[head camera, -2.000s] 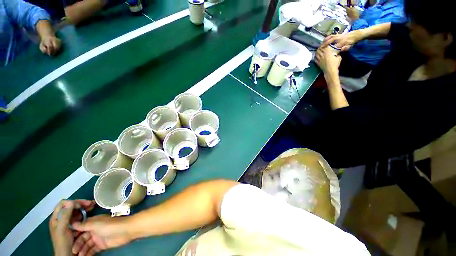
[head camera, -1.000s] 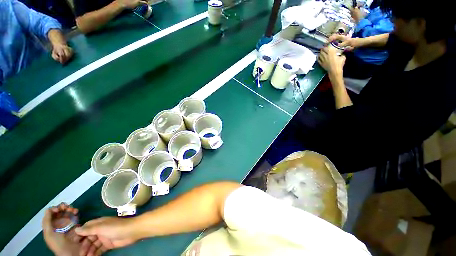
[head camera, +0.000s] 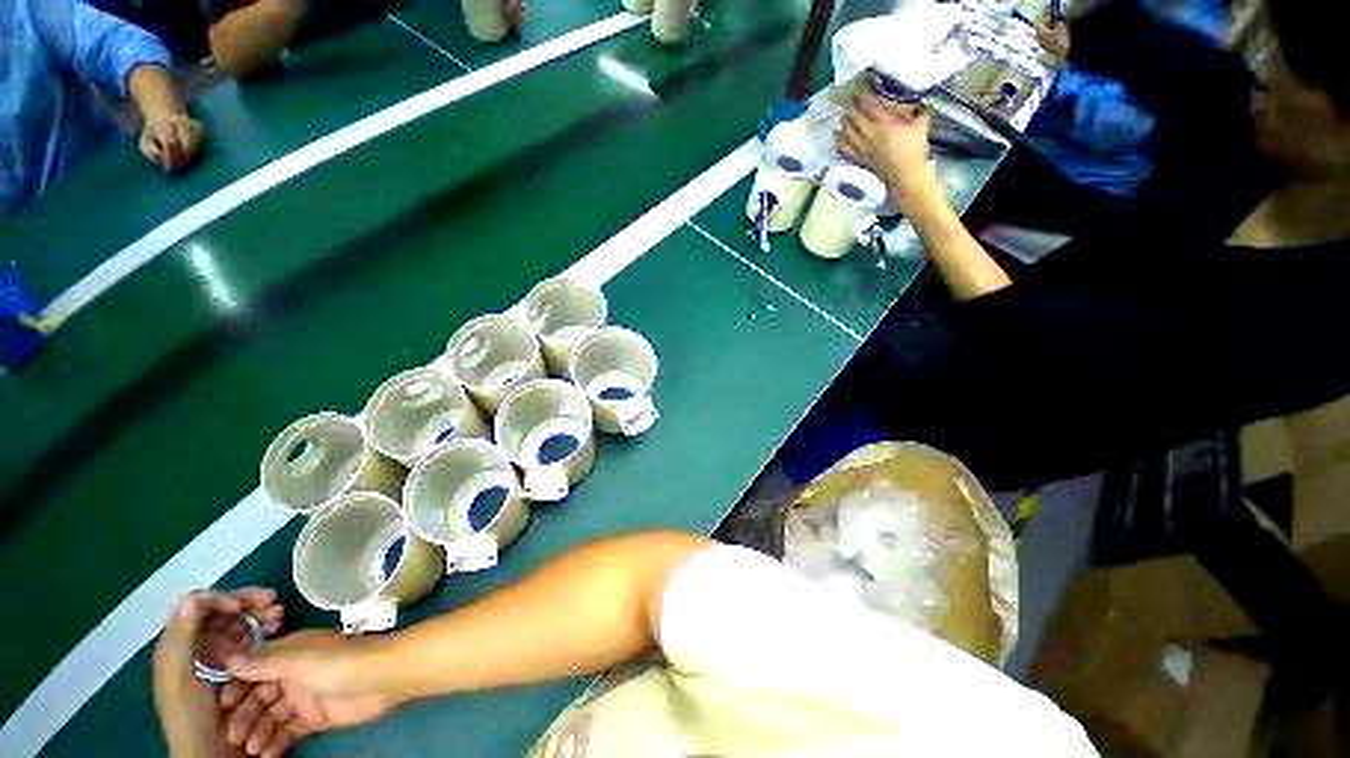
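A thin flat ring (head camera: 212, 672), whitish with some blue, is held between my two hands at the lower left. My left hand (head camera: 193, 652) curls around its far side. My right hand (head camera: 304, 684) touches its near edge with the fingertips. Several beige open cylindrical housings (head camera: 350, 551) stand in two rows just beyond my right forearm, open ends up. Blue ovals show inside the near row, and small white tabs stick out at their lower rims. Part of the ring is hidden by my fingers.
Two wired beige units (head camera: 838, 215) stand at the upper right, beside a neighbour's hand (head camera: 888, 136). A tan bin with clear scraps (head camera: 900, 548) is by my right side. A dark green belt (head camera: 370, 237) with white edge strips (head camera: 652, 225) runs beyond the housings. People sit across.
The ring has turned between my fingers and my hands have shifted slightly. The neighbour's hand has moved to the wired units. Across the line, the beige units stand in different places.
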